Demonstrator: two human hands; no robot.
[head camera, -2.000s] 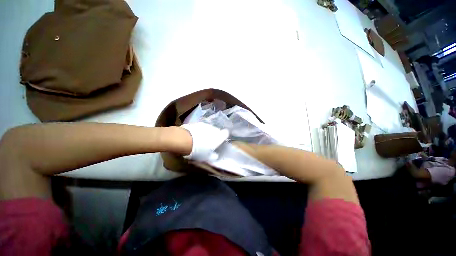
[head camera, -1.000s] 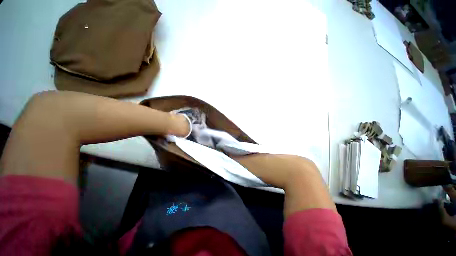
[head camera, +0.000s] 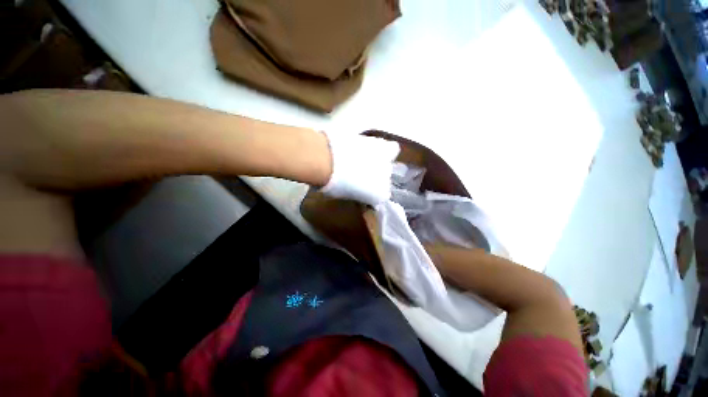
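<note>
A brown handbag (head camera: 338, 219) lies open at the table's front edge, against the apron. Crumpled white tissue paper (head camera: 423, 267) fills its opening and hangs over the near side. My left hand (head camera: 361, 167), in a white glove, is at the left end of the opening, over the bag's rim and the tissue; its fingertips are partly hidden. My right forearm reaches into the bag's right side among the tissue, and my right hand is hidden inside.
Limp brown bags (head camera: 310, 35) lie on the white table (head camera: 175, 66) beyond my left arm. White sheets (head camera: 536, 124) lie behind the handbag. Strap bundles (head camera: 658, 128) are at the far right, others near my right elbow.
The view has turned, so the table edge runs diagonally. My left hand has come up out of the bag onto its rim. My right hand has gone from partly covered to hidden in the tissue.
</note>
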